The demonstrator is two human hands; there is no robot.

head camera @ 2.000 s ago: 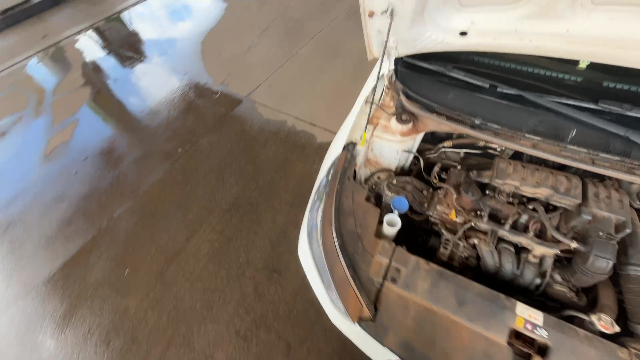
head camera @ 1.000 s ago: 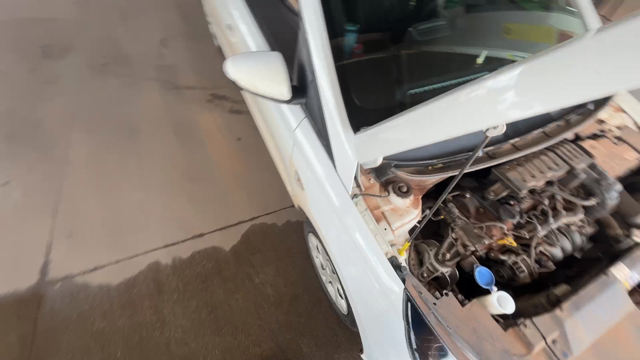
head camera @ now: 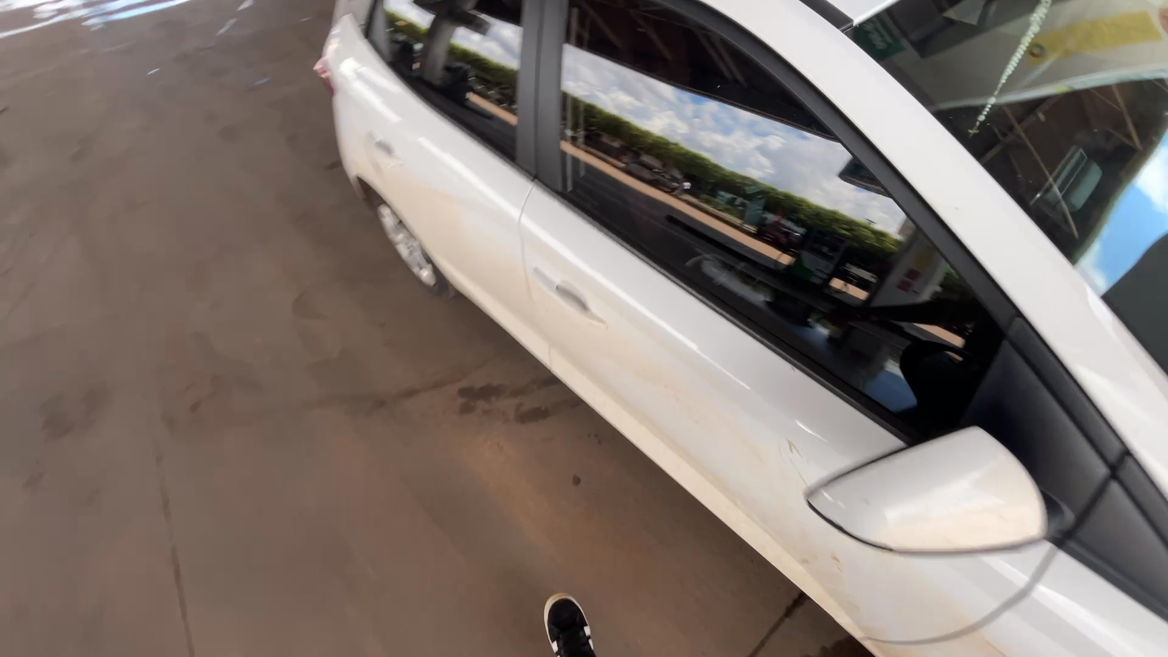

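Observation:
Neither my left hand nor my right hand is in the head view. The side of a white car fills the right half, with its front door [head camera: 693,365], a door handle [head camera: 570,297] and a white side mirror [head camera: 940,497]. Both side windows are closed, and the front side window [head camera: 712,173] reflects sky, clouds and green trees. Dust and light brown dirt mark the lower door panels. At the upper right is the windshield [head camera: 1031,109], behind which a beaded string hangs.
A black shoe with white stripes [head camera: 568,628] stands on the brown concrete floor [head camera: 274,365] at the bottom edge. The car's rear wheel [head camera: 406,245] is farther off, at upper left of the doors. Dark wet spots [head camera: 502,397] mark the floor beside the car.
The view has swung and moved from the open engine bay along the car to its side doors. The engine bay and the raised hood, seen earlier, are out of view.

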